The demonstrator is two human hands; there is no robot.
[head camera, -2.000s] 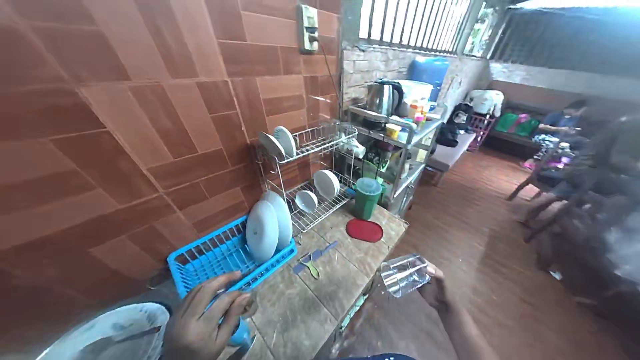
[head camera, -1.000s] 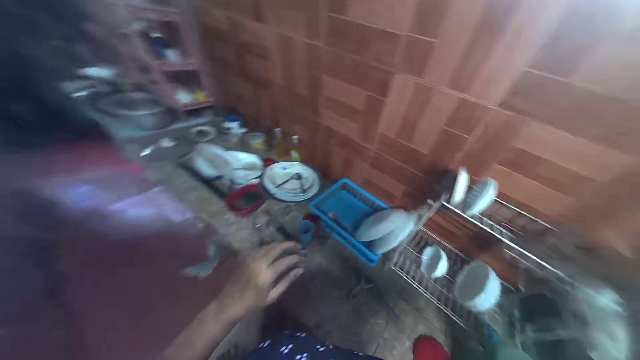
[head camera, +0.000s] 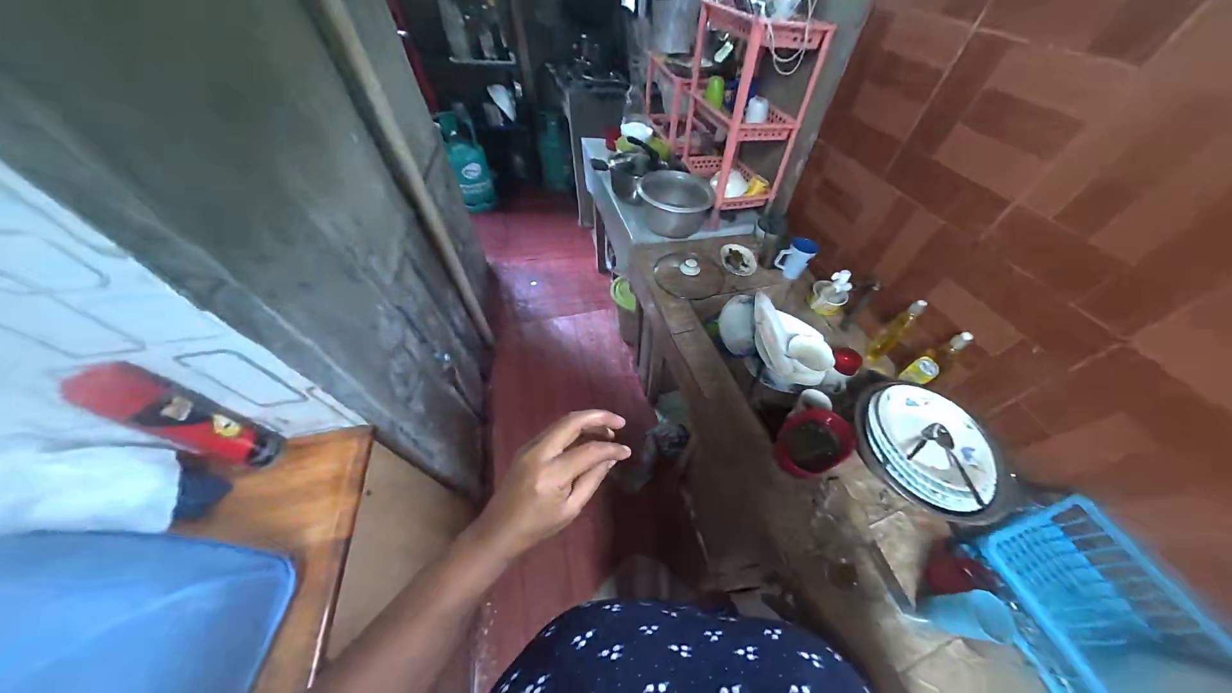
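My left hand hangs over the red floor in the middle of the view, fingers curled a little apart and holding nothing. My right hand is out of view. To the right of the left hand, the counter bears a red bowl with dark contents. Beside it is a stack of white plates with a spoon and fork on top. White bowls and dishes are piled in the sink area. A blue plastic dish rack stands at lower right, a light blue cup at its left.
A glass lid, a blue-and-white mug and oil bottles stand on the far counter. Beyond are a metal pot and a pink shelf. At left, a wooden tabletop carries a red-and-black object.
The view has swung far left, from the wire dish rack to the sink end and passage. Two seconds ago my right hand held a clear container; now that hand is out of view.
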